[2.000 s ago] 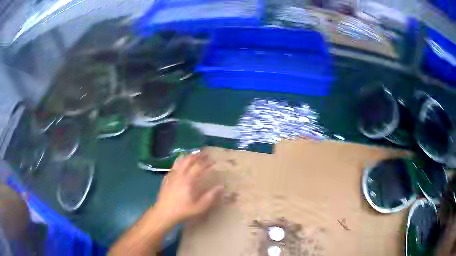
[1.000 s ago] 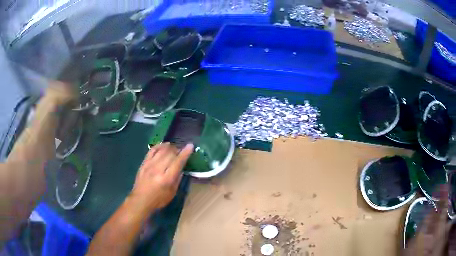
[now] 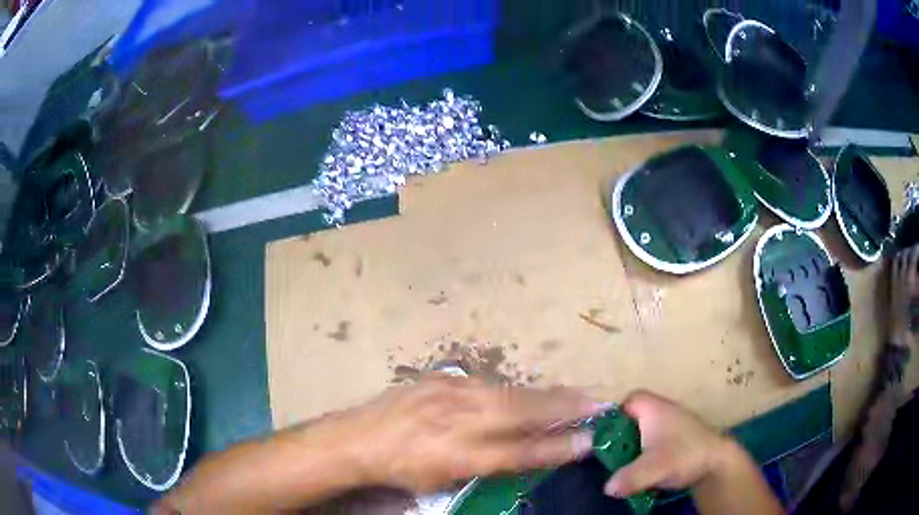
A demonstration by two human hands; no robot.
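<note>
A glossy green housing (image 3: 494, 497) with a dark recessed middle lies at the bottom edge, partly cut off by the frame. My right hand (image 3: 670, 453) grips its right end, thumb and fingers around the green corner. My left hand (image 3: 474, 427) is blurred and stretches across from the left, palm down. Its fingertips meet the housing close to my right fingers. Whether they pinch a small fitting cannot be seen. My left hand and forearm hide part of the housing and most of a white disc (image 3: 448, 370) on the cardboard.
Brown cardboard (image 3: 484, 251) with dark specks covers the bench centre. Silver fittings (image 3: 403, 146) lie heaped behind it, near a blue bin (image 3: 353, 60). More green housings lie at left (image 3: 173, 282) and right (image 3: 685, 206). Another person's forearm (image 3: 887, 352) is at the right edge.
The view has swung right and down. The housing held at the left of the cardboard is now at the near edge, apparently the same one, with both my hands at it.
</note>
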